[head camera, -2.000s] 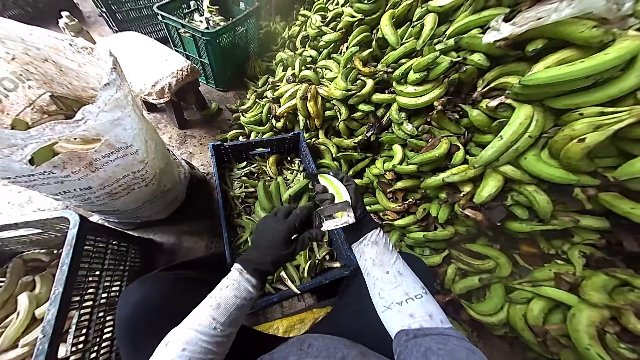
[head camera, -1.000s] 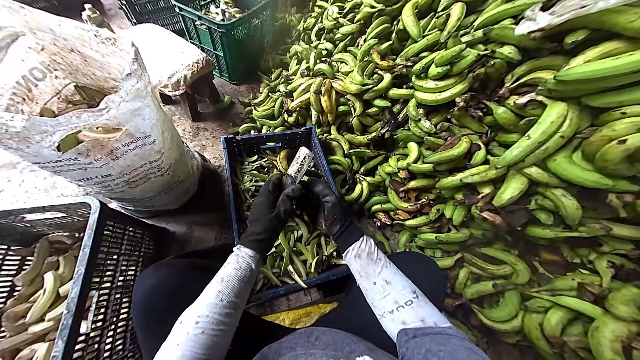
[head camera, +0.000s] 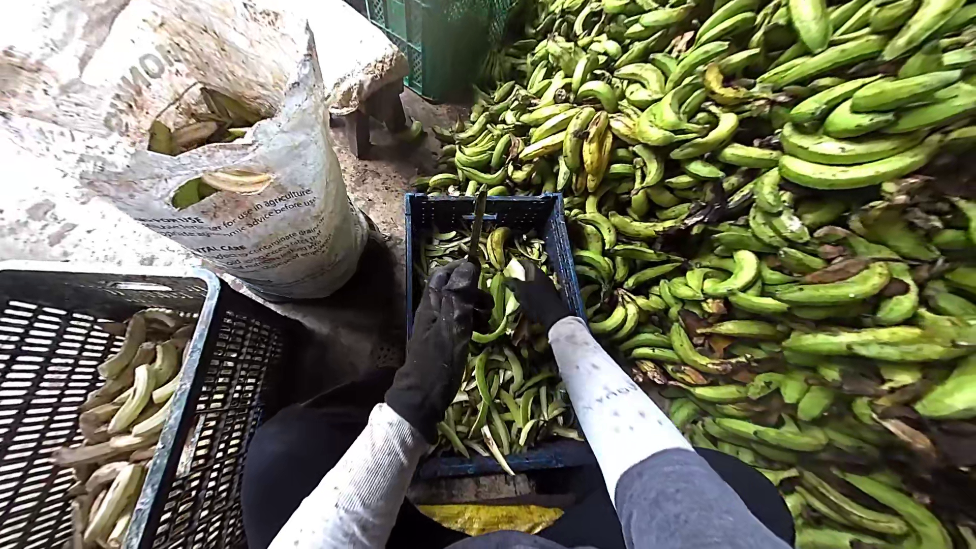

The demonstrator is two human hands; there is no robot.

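Both my hands wear black gloves and are over a blue plastic crate [head camera: 492, 202] holding green plantain peels [head camera: 526, 396] and a few green plantains. My left hand [head camera: 446, 320] is closed on a knife [head camera: 478, 221], whose dark narrow blade points away from me past the crate's far half. Just to its right, my right hand [head camera: 537, 293] reaches down into the crate, fingers by a pale piece and a green plantain [head camera: 499, 301]; whether it grips either is not plain.
A large heap of green plantains [head camera: 732, 282] fills the right side. At left stand a black crate [head camera: 210, 343] of peeled plantains [head camera: 137, 404] and a white woven sack [head camera: 305, 198] with peels. Behind are a covered stool [head camera: 366, 61] and a green crate [head camera: 435, 46].
The pale, partly peeled plantain raised in my hands two seconds ago is no longer held up. My right hand has lowered into the crate, and the knife now points forward. The view has shifted.
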